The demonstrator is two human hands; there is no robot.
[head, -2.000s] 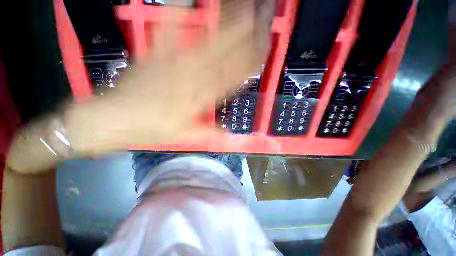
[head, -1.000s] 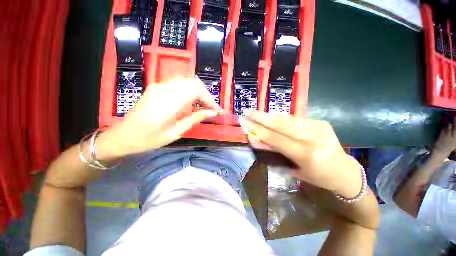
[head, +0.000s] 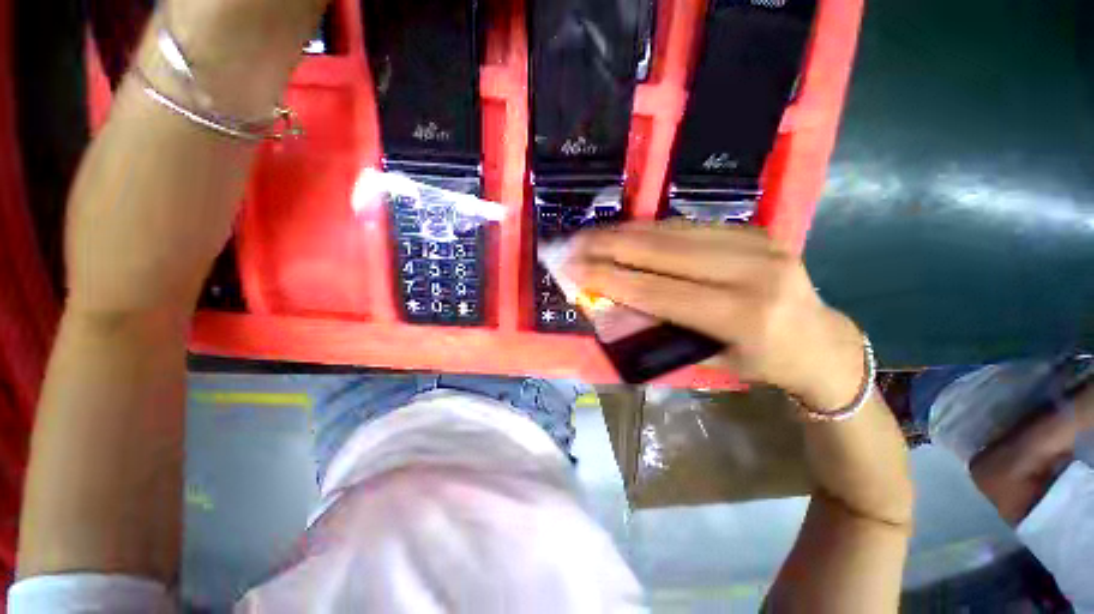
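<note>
Open black flip phones [head: 440, 270] lie in slots of the red tray [head: 312, 336]. A shiny clear strip, perhaps film or glare, crosses the upper keypad of that phone. My right hand [head: 708, 288] holds a flat black block [head: 660, 350] with a white-orange label, tilted over the keypad of the middle phone [head: 578, 96] and the tray's front edge. The hand partly covers the right phone [head: 738, 96]. My left forearm crosses the tray's left side; the left hand is cut off by the top edge.
A dark green bench mat [head: 960, 156] lies right of the tray. Below the bench edge is a brown cardboard box [head: 720, 462] with clear plastic. Another person's arm [head: 1038, 456] is at the lower right. Red stacked trays show at the left edge.
My left hand has moved up and out of the picture, away from my right hand. The black block now shows in my right hand. The tray appears larger and closer.
</note>
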